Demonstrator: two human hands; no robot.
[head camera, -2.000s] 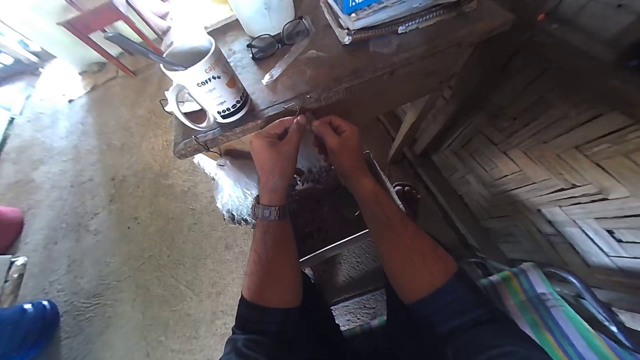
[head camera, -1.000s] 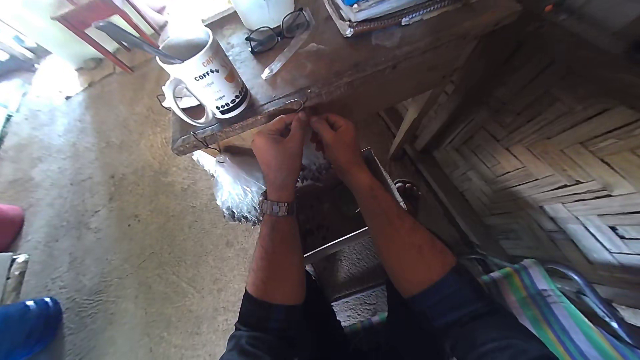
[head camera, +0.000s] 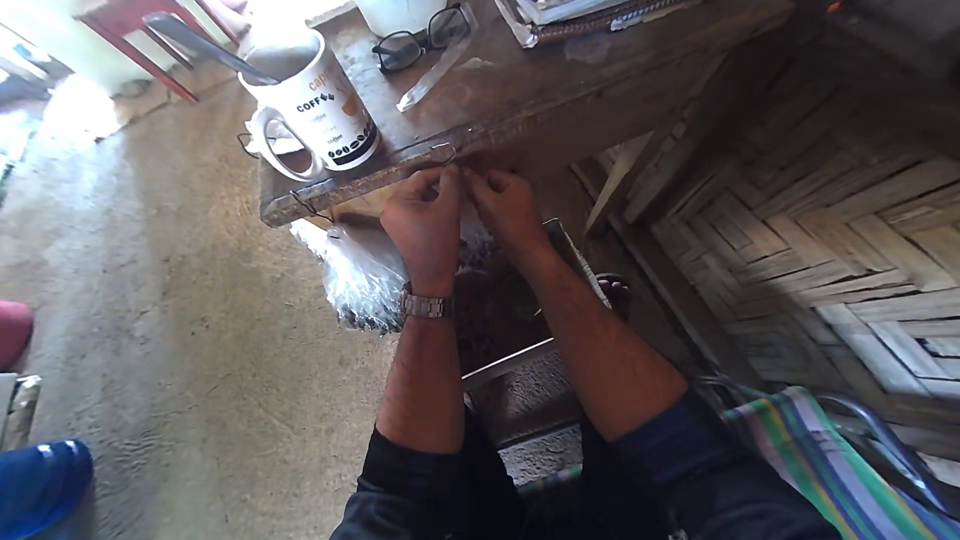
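Observation:
My left hand (head camera: 426, 217) and my right hand (head camera: 506, 210) meet at the fingertips just in front of the wooden table's edge. Thumb and forefinger are pinched together on each; whatever lies between them is too small to make out. A thin wire hook (head camera: 448, 152) sits on the edge right above the fingertips. To the left, a bundle of clear plastic packets (head camera: 364, 277) with dark bits at the lower ends hangs from another dark wire (head camera: 309, 205). Partly hidden under my forearms is a tray or box with a pale rim (head camera: 510, 361).
A coffee mug (head camera: 319, 112) with a metal utensil stands at the table's left corner. Eyeglasses (head camera: 424, 46), a clear plastic strip (head camera: 435, 75), a white container (head camera: 401, 13) and spiral notebooks (head camera: 592, 19) lie farther back. A woven wall (head camera: 847, 255) and striped chair (head camera: 817, 457) are right.

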